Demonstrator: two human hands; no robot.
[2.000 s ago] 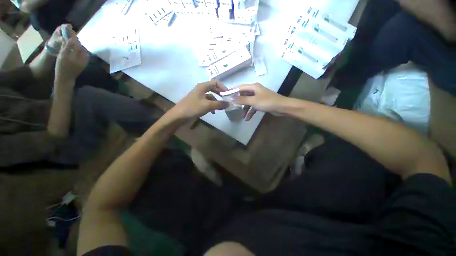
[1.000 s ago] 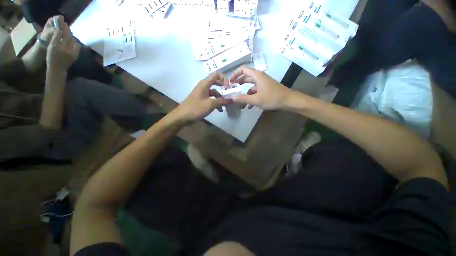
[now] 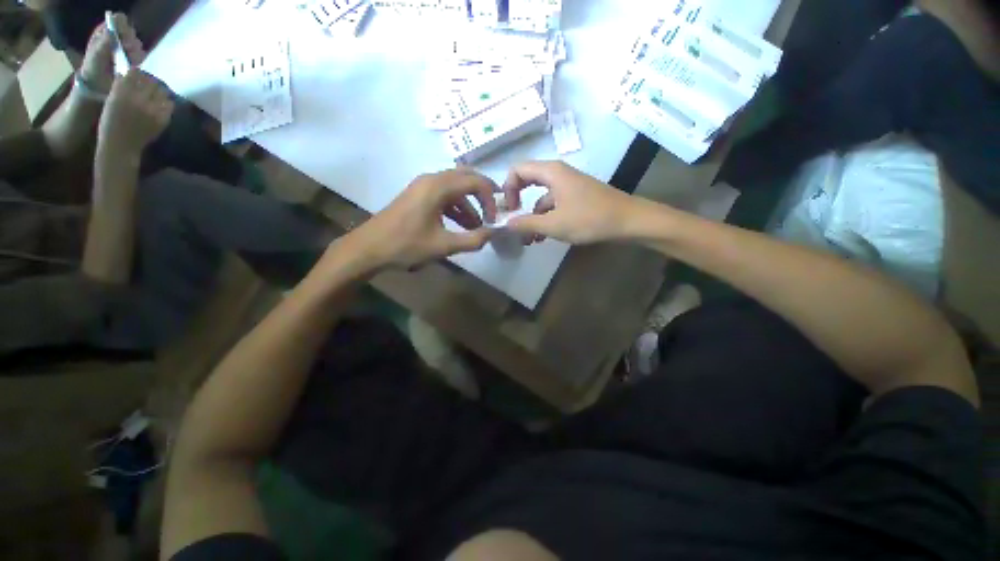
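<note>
A small white piece (image 3: 506, 218) is held between the fingertips of both hands, above the near corner of the white table. It is mostly hidden by the fingers, and I cannot tell if it is a carton or a leaflet. My left hand (image 3: 444, 219) grips its left side with thumb and fingers. My right hand (image 3: 559, 204) grips its right side. Beyond the hands, a white printed carton (image 3: 498, 126) lies tilted at the near end of a pile of printed cartons (image 3: 488, 79).
Flat printed white pieces (image 3: 699, 79) overlap on the table's (image 3: 362, 132) right side. A printed sheet (image 3: 257, 92) lies at the left. A seated person's hands (image 3: 129, 99) hold a small item at the far left. A white plastic bag (image 3: 877, 214) is at the right.
The piece between my hands looked wider and flatter a second ago; now less of it shows. My left fingers are more curled. The neighbour's hands and held item have shifted slightly.
</note>
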